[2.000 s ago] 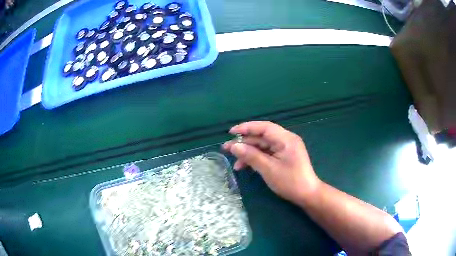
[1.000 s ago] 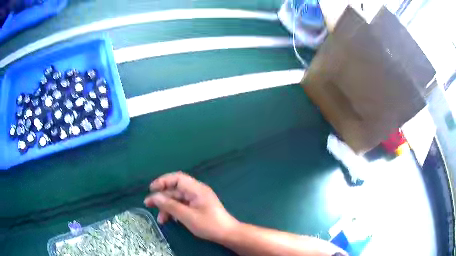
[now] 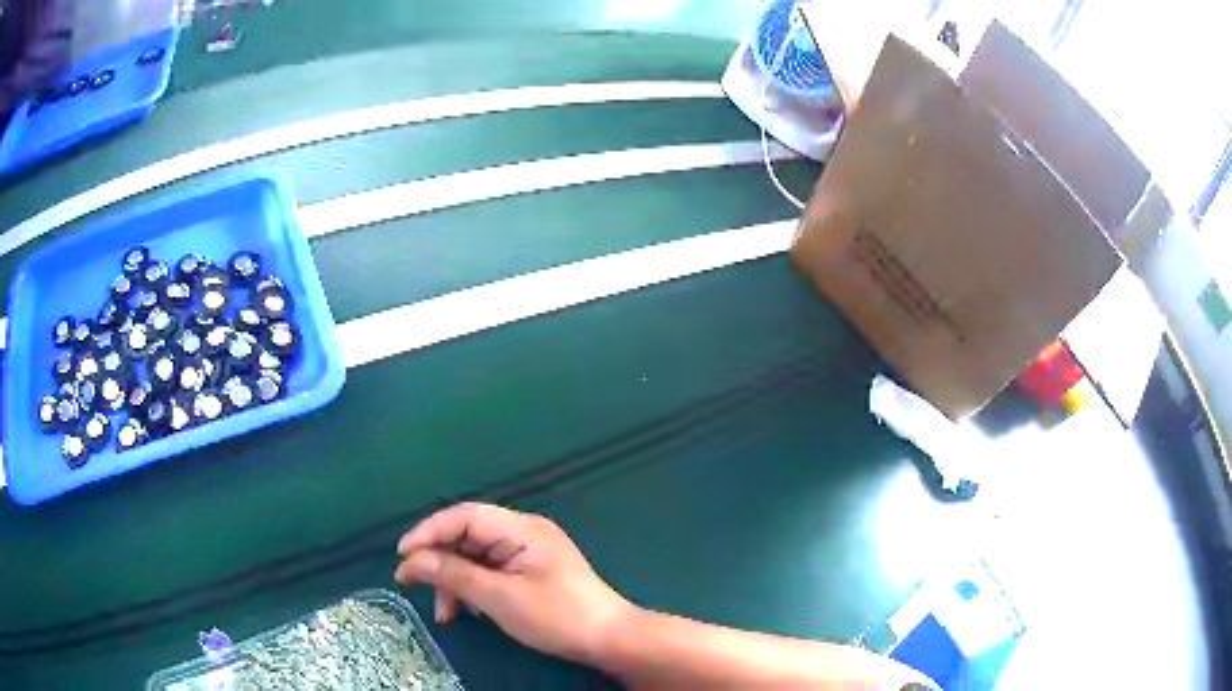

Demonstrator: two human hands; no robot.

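My right hand (image 3: 507,574) is just above the right rim of a clear plastic box (image 3: 439,659). Its thumb and index fingertips are close together; whether a tiny piece is between them is too small to tell. The box holds a heap of small silvery-green metal pieces (image 3: 345,655) and is cut off by the bottom edge. A purple bit (image 3: 215,643) is at its far rim. A light blue tray (image 3: 314,304) at the left holds many black discs with silver-white centres (image 3: 165,367). My left hand is not in view.
A brown cardboard box (image 3: 946,230) stands at the right, with a blue-and-white fan (image 3: 794,54) behind it. A white scrap (image 3: 921,416) and a blue-and-white packet (image 3: 953,634) lie near it. Another blue tray (image 3: 101,115) with a few black parts is at the far left.
The view has swung to the right, so trays and clear box sit further left and the cardboard box shows more fully. My right hand stays beside the clear box.
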